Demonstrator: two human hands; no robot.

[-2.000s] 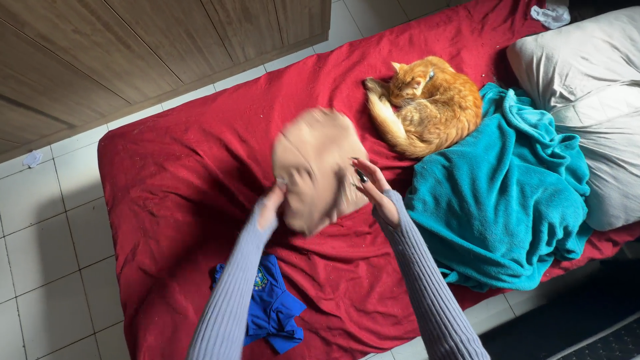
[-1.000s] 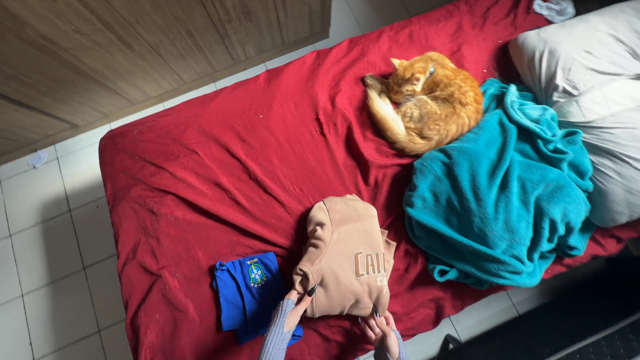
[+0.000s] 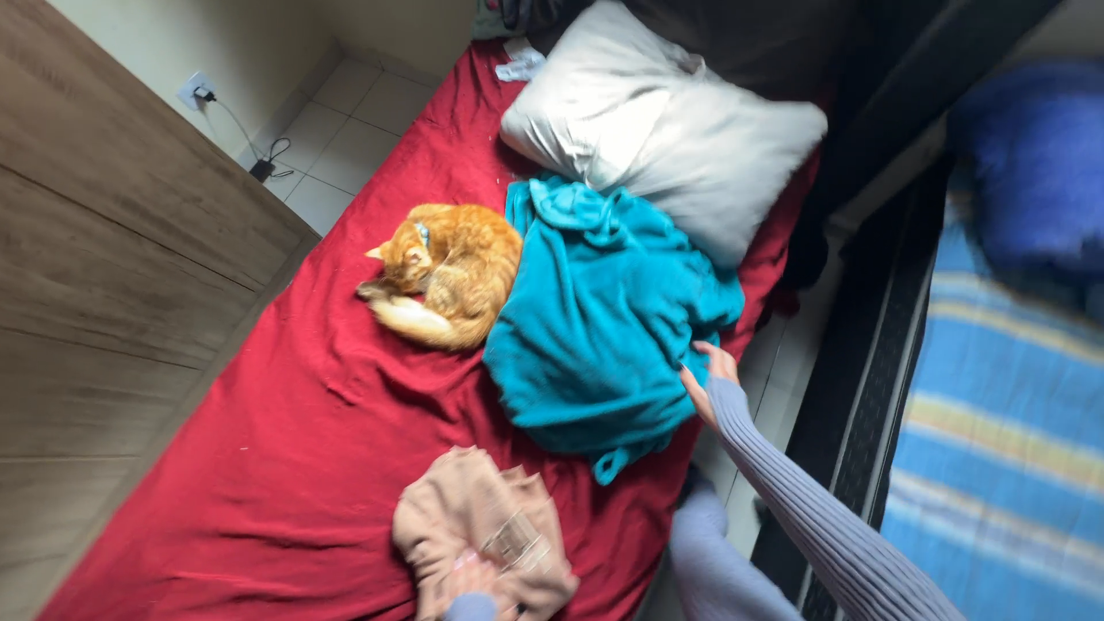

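My right hand point(image 3: 711, 379) reaches to the right edge of a rumpled teal fleece blanket point(image 3: 604, 319), its fingers touching the cloth; whether they grip it cannot be told. Low in the view, my left hand point(image 3: 470, 576) lies blurred on a folded beige garment point(image 3: 483, 526) with lettering on its front. That garment rests on the red bedsheet point(image 3: 285, 431), below the blanket. An orange cat point(image 3: 457, 267) with a collar is curled up against the blanket's left side.
A white pillow point(image 3: 664, 129) lies beyond the blanket. Wooden furniture point(image 3: 129, 302) borders the bed at left, near a wall socket point(image 3: 197, 91) with a plugged-in cable. At right stands another bed with a blue striped cover point(image 3: 992, 431) and a blue item point(image 3: 1044, 172).
The view has swung toward the pillow. My right hand has gone from the beige garment to the teal blanket. The blue folded garment seen earlier is out of view.
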